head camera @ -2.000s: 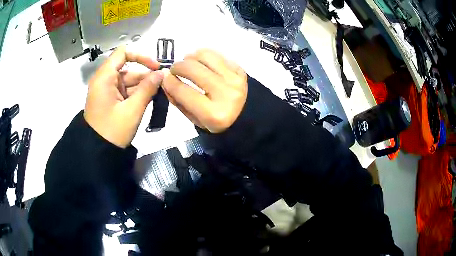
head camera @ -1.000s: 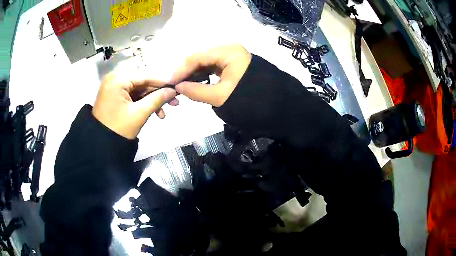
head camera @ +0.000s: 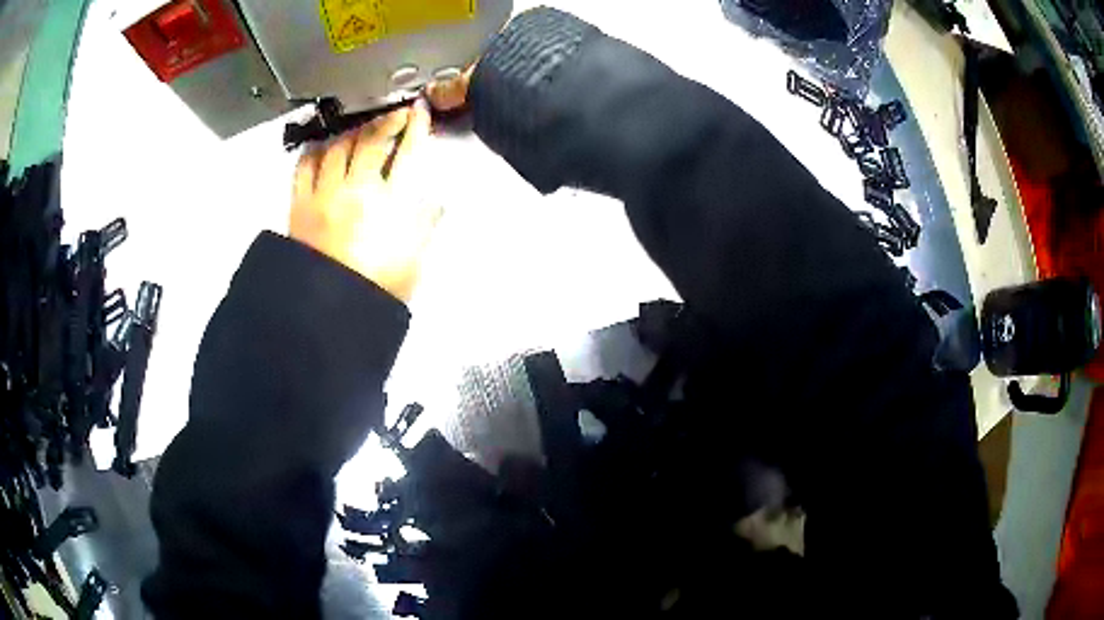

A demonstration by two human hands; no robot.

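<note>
My left hand is at the lower front of the grey machine head, fingers pointing up. My right hand is mostly hidden behind its own sleeve; only some fingers show beside the left fingertips. A thin black strap runs along the left fingertips to a dark piece at the machine's foot. The fingertips seem to hold the strap; glare blurs them. No buckle can be made out in the hands.
Black strap assemblies lie bundled at the left edge. Loose black buckles are scattered at upper right below a clear plastic bag. A black mug stands at right, orange material beyond. Black straps lie near the body.
Both hands have moved up to the machine front with the strap; earlier they held a strap and buckle over the white table. The view has shifted, so the surroundings sit further right.
</note>
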